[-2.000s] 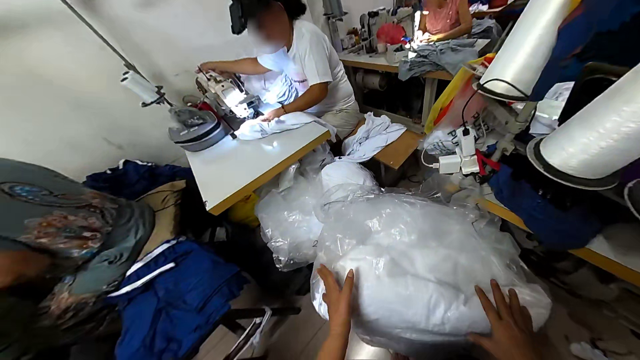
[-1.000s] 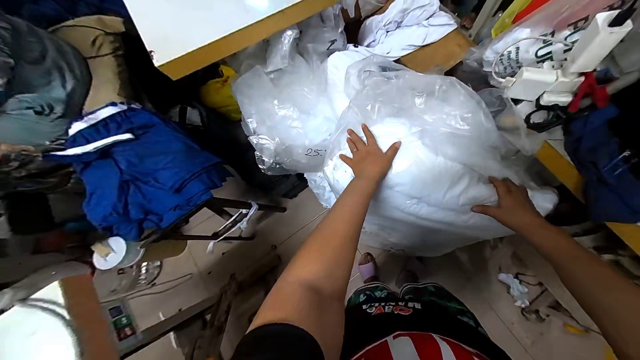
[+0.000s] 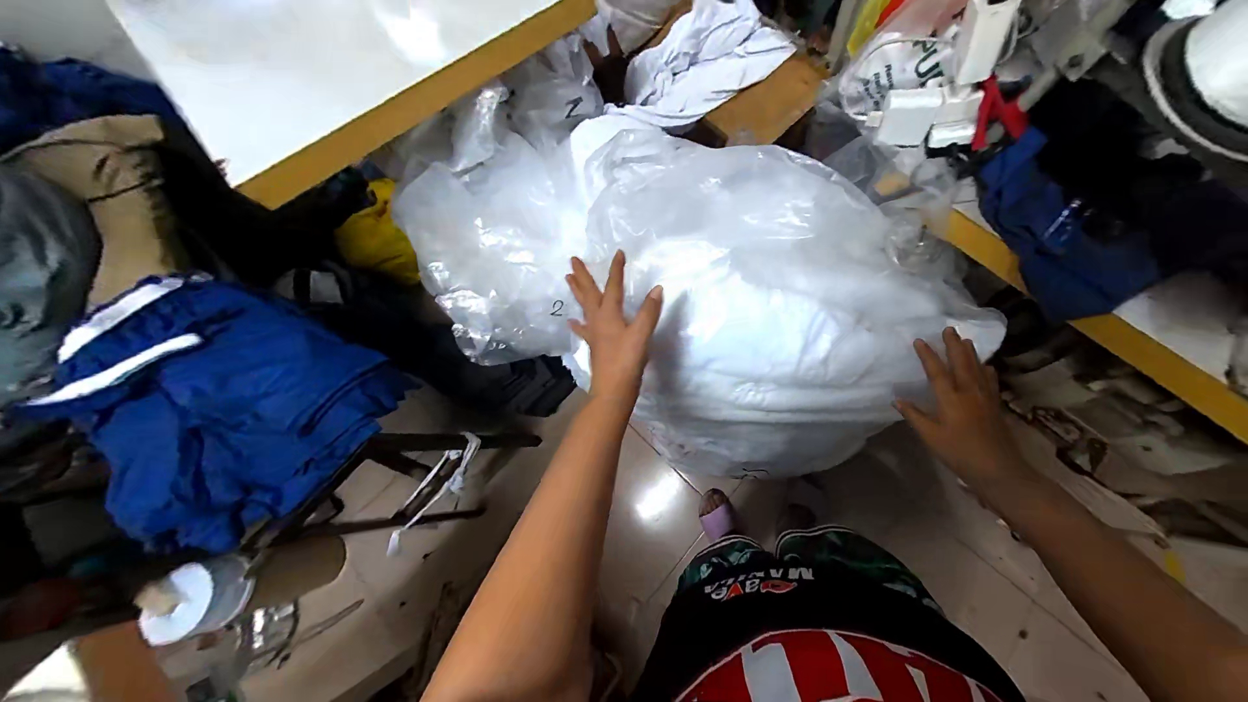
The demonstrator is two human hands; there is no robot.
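A large clear plastic bag full of white fabric (image 3: 770,283) fills the middle of the head view. My left hand (image 3: 616,327) rests on its left side with fingers spread. On the lower right side of the bag lies my right hand (image 3: 960,409), its fingers also apart and holding nothing. Against the bag's left side is another clear plastic bag (image 3: 487,234), which bears handwritten marks. Beyond them, white cloth (image 3: 707,58) lies on a wooden seat (image 3: 770,102).
A white table with a yellow edge (image 3: 419,97) stands at the upper left. Blue garments (image 3: 234,409) are piled at the left above dark metal legs (image 3: 439,442). At the right are another table edge (image 3: 1150,366), power adapters (image 3: 912,117) and dark blue cloth (image 3: 1053,234).
The view has tipped down from the room toward the bag and floor. My left hand has moved up from the bag's lower edge onto its left side. Both hands remain at the bag.
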